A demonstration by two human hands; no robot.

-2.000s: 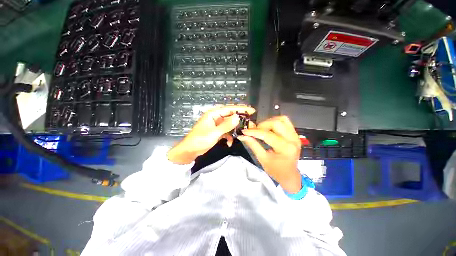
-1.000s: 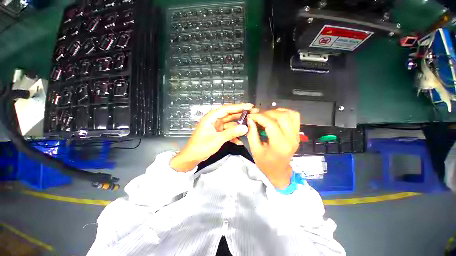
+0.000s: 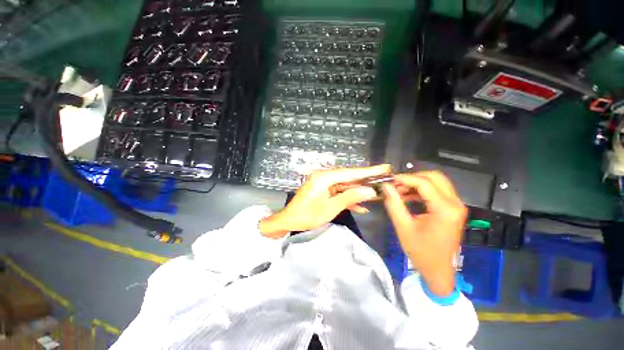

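Note:
A small dark module with a shiny metal edge (image 3: pixel 378 181) is held between both hands, near the front edge of the bench. My left hand (image 3: pixel 319 200) grips it from the left, with fingers stretched along it. My right hand (image 3: pixel 431 219), with a blue wrist band, touches it from the right with thumb and fingers; the fingers hide part of it. A clear blister tray (image 3: pixel 321 92) with small parts in rows lies beyond my left hand. A black blister tray (image 3: pixel 188 152) with modules, several front pockets empty, lies further left.
A black machine with a red-white label (image 3: pixel 518 91) stands at the right, its small white nest (image 3: pixel 473 109) below the head. A green button (image 3: pixel 477 223) shows at its front. A black hose (image 3: pixel 102 195) hangs over the left edge. Blue bins (image 3: pixel 75 198) stand below the bench.
The view has shifted and tilted, so trays and machine sit further right. Both hands still hold the module, which now lies flatter between the fingers.

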